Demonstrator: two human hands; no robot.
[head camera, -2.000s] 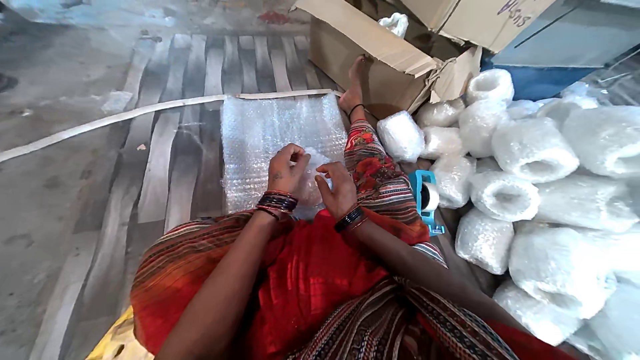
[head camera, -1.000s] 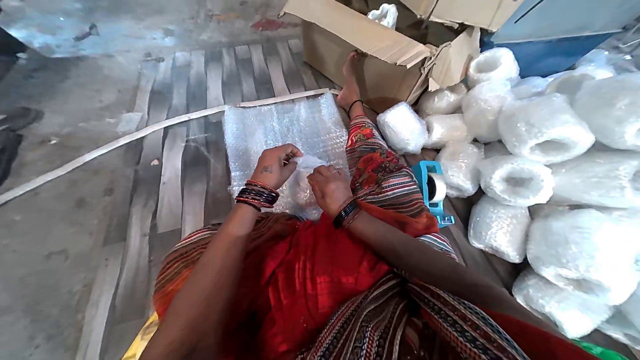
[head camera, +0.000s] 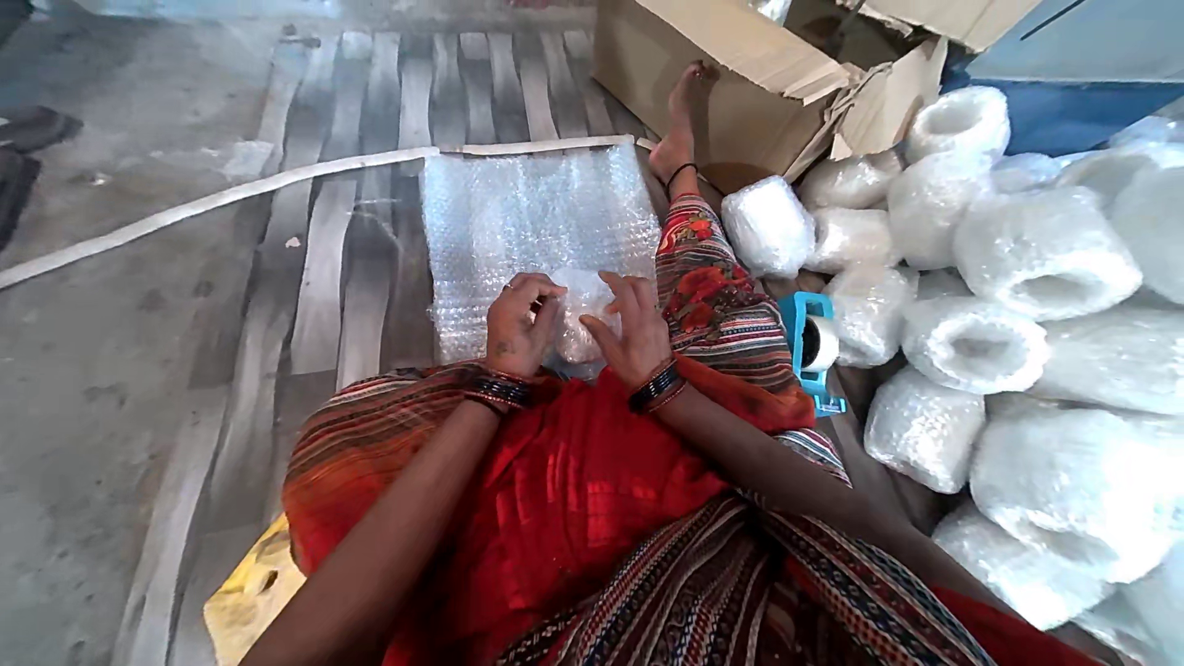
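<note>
A sheet of bubble wrap (head camera: 536, 213) lies flat on the striped mat in front of my lap. On its near part sits a small whitish bundle (head camera: 581, 319), wrapped in clear plastic; what is inside cannot be made out. My left hand (head camera: 525, 319) is at the bundle's left side, fingers curled with the fingertips near its top edge. At the right side is my right hand (head camera: 631, 328), its fingers spread and bent, thumb toward the bundle. Neither hand is closed around it. Light contact with the plastic cannot be ruled out.
A blue tape dispenser (head camera: 810, 347) with a roll stands right of my leg. Beyond it lie several bubble-wrapped bundles (head camera: 976, 347) in a pile. An open cardboard box (head camera: 721, 102) stands past my foot. A pale strip (head camera: 222, 196) crosses the mat, and a yellow bag (head camera: 254, 592) lies lower left.
My hands, close together over the bundle earlier, are now farther apart on its two sides, with the fingers of my right hand more spread. The bundle shows more between them.
</note>
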